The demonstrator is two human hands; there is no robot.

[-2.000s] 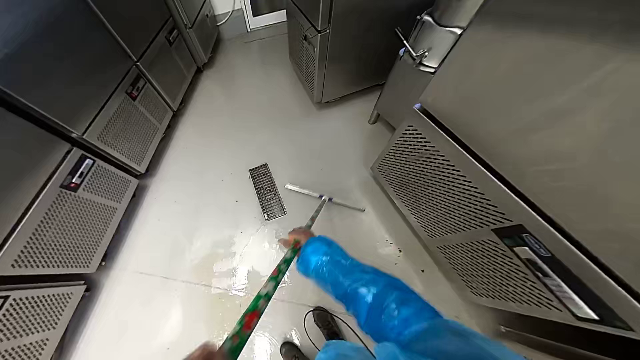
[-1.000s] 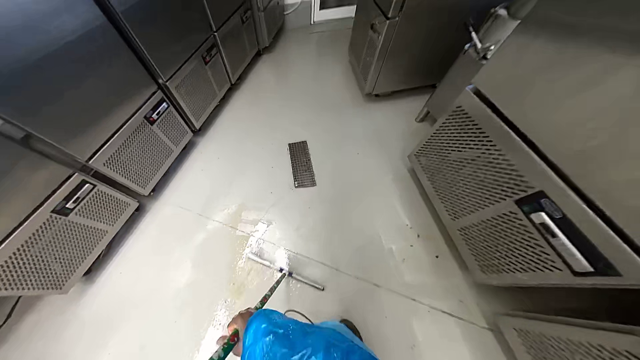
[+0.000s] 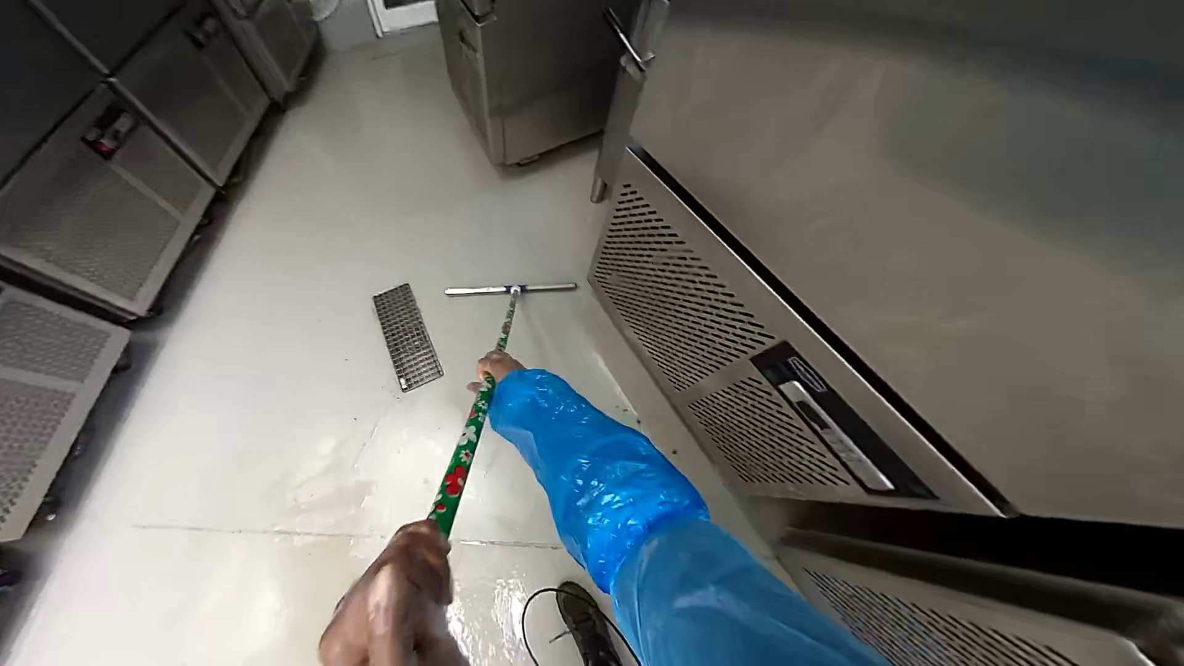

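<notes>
A floor squeegee [image 3: 546,289] with a green flower-patterned handle lies with its metal blade flat on the pale floor, beyond my hands. My left hand [image 3: 398,592] grips the handle's near part at the lower middle of the view. Farther down the handle, nearer the blade, my right hand [image 3: 498,366] is closed around it, its arm in a blue plastic sleeve. Left of the blade, not touching it, is a metal drain grate [image 3: 408,337] in the floor. Wet patches shine on the floor below the grate.
Stainless steel cabinets with perforated panels [image 3: 92,217] line the left side. A large steel unit [image 3: 888,250] with a vented base stands close on the right of the squeegee. Another steel cabinet [image 3: 555,83] stands ahead. A shoe [image 3: 585,615] and a thin dark cord are at the bottom.
The squeegee blade was on the near side of the grate a second ago; now it is farther out, to the grate's right. My right arm has stretched forward. The view has shifted.
</notes>
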